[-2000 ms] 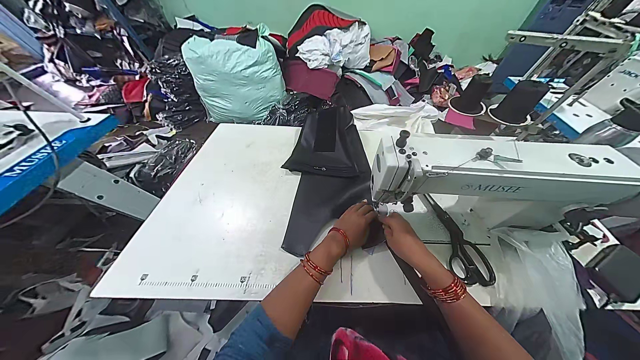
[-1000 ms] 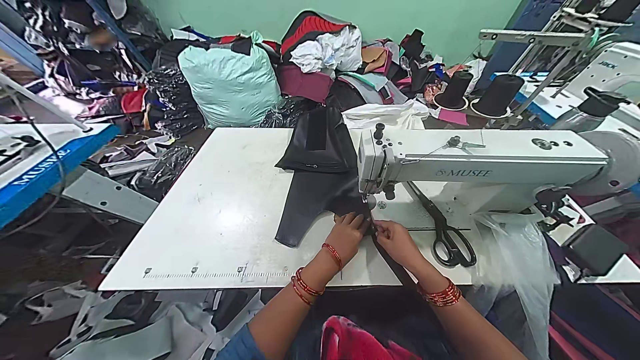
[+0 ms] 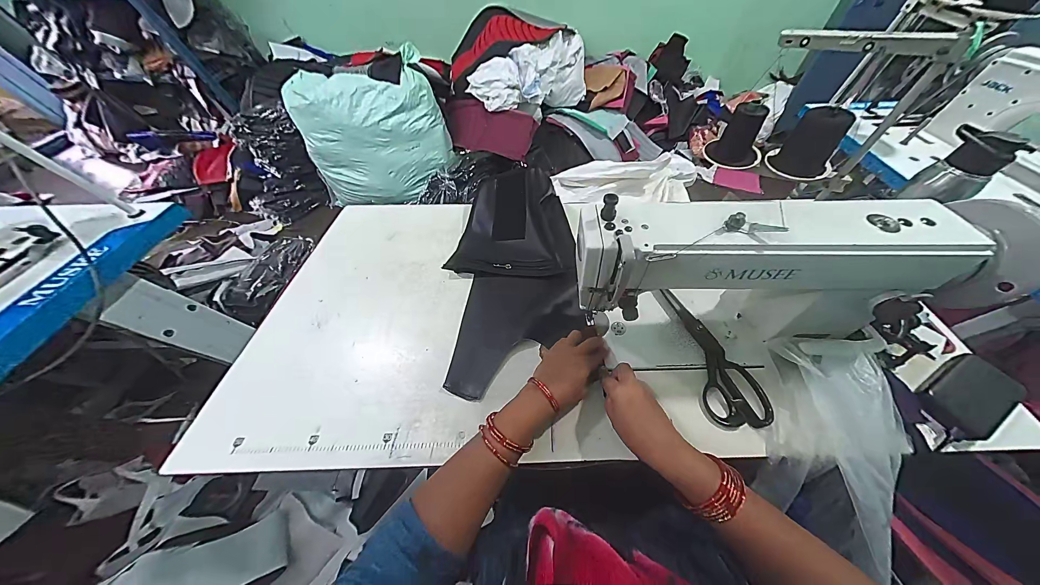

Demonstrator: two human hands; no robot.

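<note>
A black leather-like piece lies on the white table of a Musee sewing machine, its right end running to the needle and presser foot. My left hand presses on the edge of the piece just in front of the foot. Beside it, my right hand pinches the edge of dark material between thumb and fingers. Behind the piece rests a folded black pouch with a zip. Black-handled scissors lie to the right of my right hand, under the machine arm.
Clear plastic sheeting hangs over the table's front right. Black thread cones stand behind the machine. A pale green sack and heaped fabric lie beyond the table. Another machine's blue-edged table is at the left; scraps cover the floor.
The near part of the black piece has shifted and turned at the foot, with a curved edge now showing left of my left hand. Both hands stay close to the foot.
</note>
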